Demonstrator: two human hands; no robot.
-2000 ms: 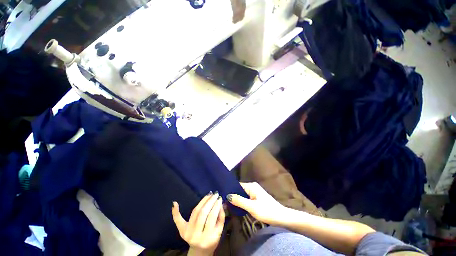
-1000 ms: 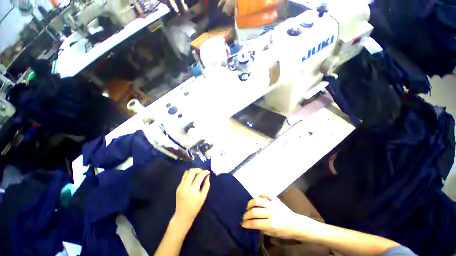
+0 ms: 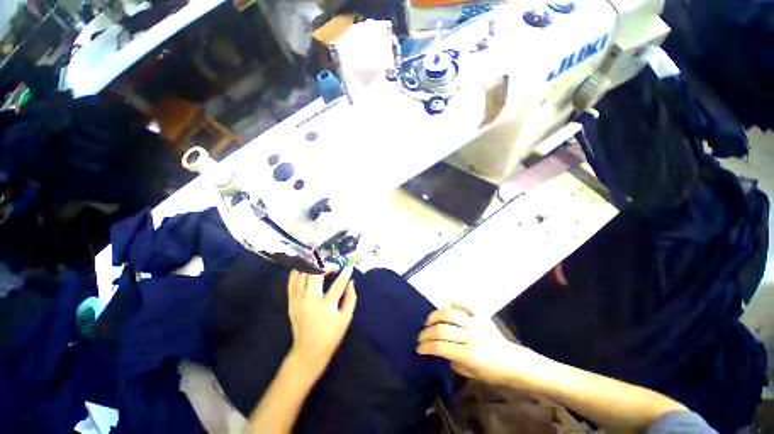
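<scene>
The navy garment body (image 3: 165, 314) lies bunched on the table left of and in front of the needle. A near-black panel (image 3: 255, 339) lies on it. My left hand (image 3: 321, 312) rests flat on the cloth just in front of the presser foot area (image 3: 339, 253), fingertips close to it. My right hand (image 3: 465, 341) is at the cloth's right edge, fingers curled over it with the edge between them. The white industrial lockstitch machine (image 3: 365, 153) stands over the cloth. The cloth under the foot is partly hidden by my left fingers.
A smartphone (image 3: 448, 191) lies under the machine arm. A pale pinkish strip (image 3: 543, 174) lies beside it. Navy cloth is heaped at right (image 3: 662, 297). A teal roll (image 3: 88, 317) is at left. A thread cone (image 3: 363, 55) and a wooden stool (image 3: 195, 127) are behind.
My left hand has moved from the near edge of the cloth up to the presser foot. My right hand has stayed at the cloth's right edge. The view has shifted, showing more behind the machine.
</scene>
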